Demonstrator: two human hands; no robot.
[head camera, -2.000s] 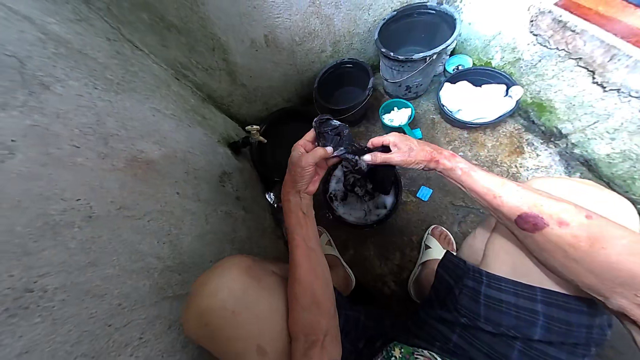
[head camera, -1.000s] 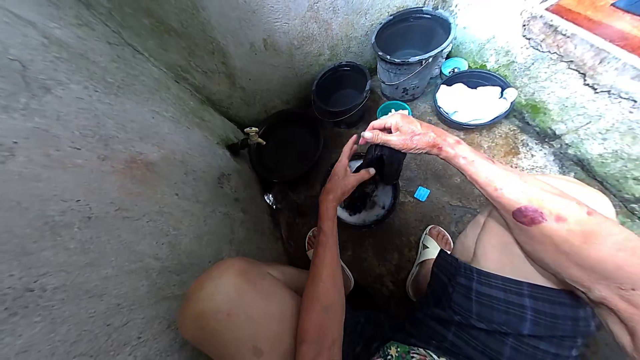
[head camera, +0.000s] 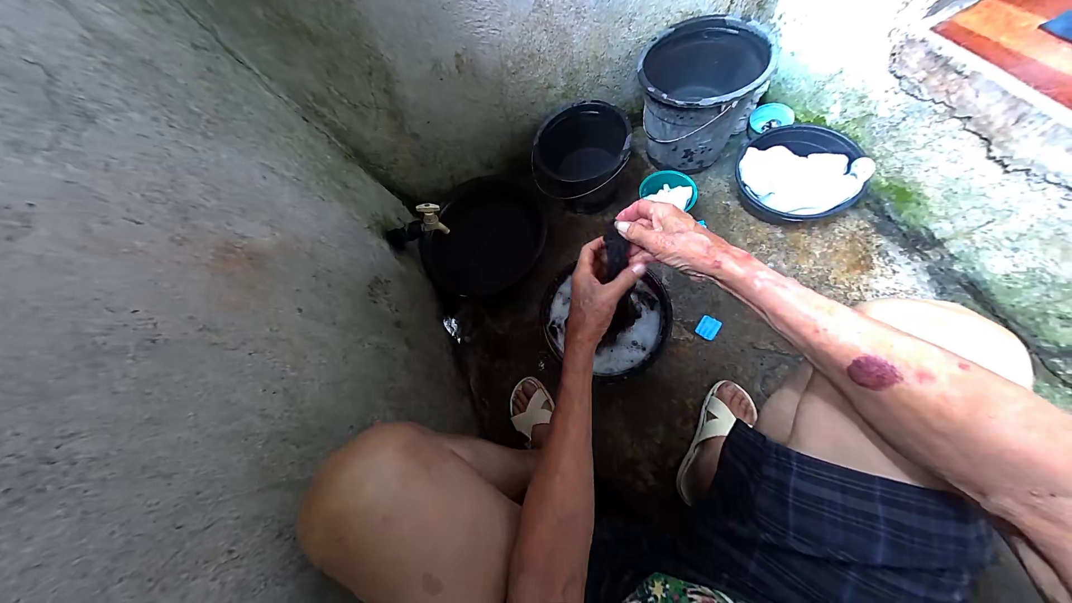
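Between my two hands hangs a dark wet cloth (head camera: 617, 251), above a black basin (head camera: 665, 335) of soapy water. My left hand (head camera: 599, 289) grips its lower part between thumb and fingers. At the upper end, my right hand (head camera: 666, 237) pinches it with thumb and fingertips. White suds (head camera: 628, 343) float in the basin, with more dark cloth partly hidden behind my left hand. A small blue block (head camera: 708, 327) lies on the wet floor, right of the basin.
A brass tap (head camera: 430, 219) juts from the left wall over a wide black basin (head camera: 484, 239). Behind stand a small black bucket (head camera: 582, 151) and a larger bucket (head camera: 687, 130). A teal dipper (head camera: 667, 191) holds something white. White cloth (head camera: 800, 180) lies in a basin (head camera: 775, 216) at the right.
The dark cloth was bunched lower between my hands two seconds ago, then spread between them; now it is gathered into a narrow strip. Both hands keep hold of it.
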